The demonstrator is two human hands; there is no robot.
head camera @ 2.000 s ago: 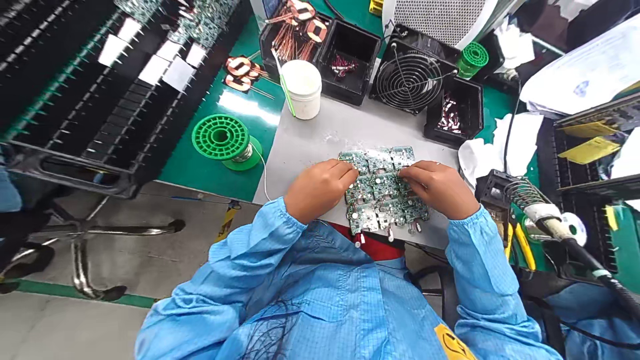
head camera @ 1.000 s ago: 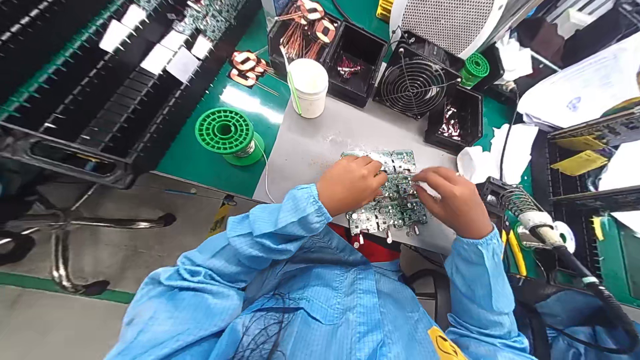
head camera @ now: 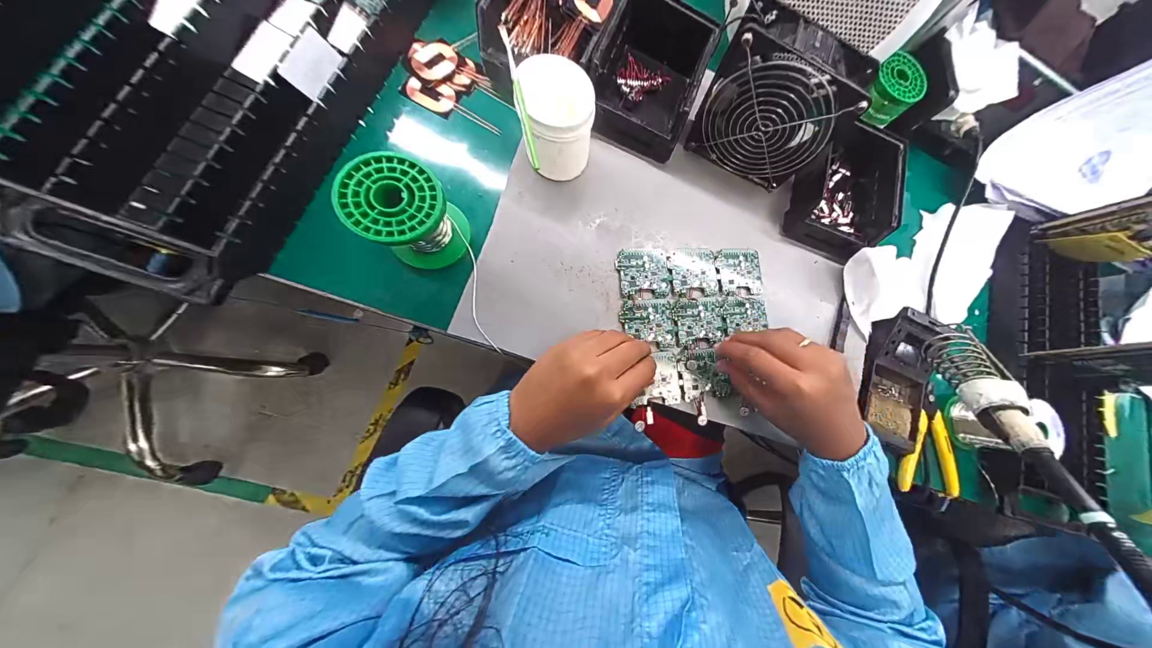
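Observation:
A panel of several joined green circuit boards [head camera: 695,310] lies on the grey work mat, its near edge at the mat's front edge, where small components hang out. My left hand [head camera: 589,382] is at the panel's near left part, fingertips bent together over it. My right hand [head camera: 796,382] rests its fingers on the near right part and wears a ring. Whether small parts are between the fingertips of either hand is hidden. A green spool of solder wire [head camera: 391,200] stands to the left, and a white tub [head camera: 556,117] with a green stick is beyond the panel.
A black fan [head camera: 760,121] stands at the back, between black bins [head camera: 841,193] of small components. At right are a soldering iron [head camera: 1008,418] in its coiled holder, yellow-handled pliers [head camera: 927,454] and white cloth or paper [head camera: 963,256]. Black board racks [head camera: 180,135] fill the left.
Both hands have moved toward me along the panel, from its middle part to its near part. The panel's far rows are now uncovered.

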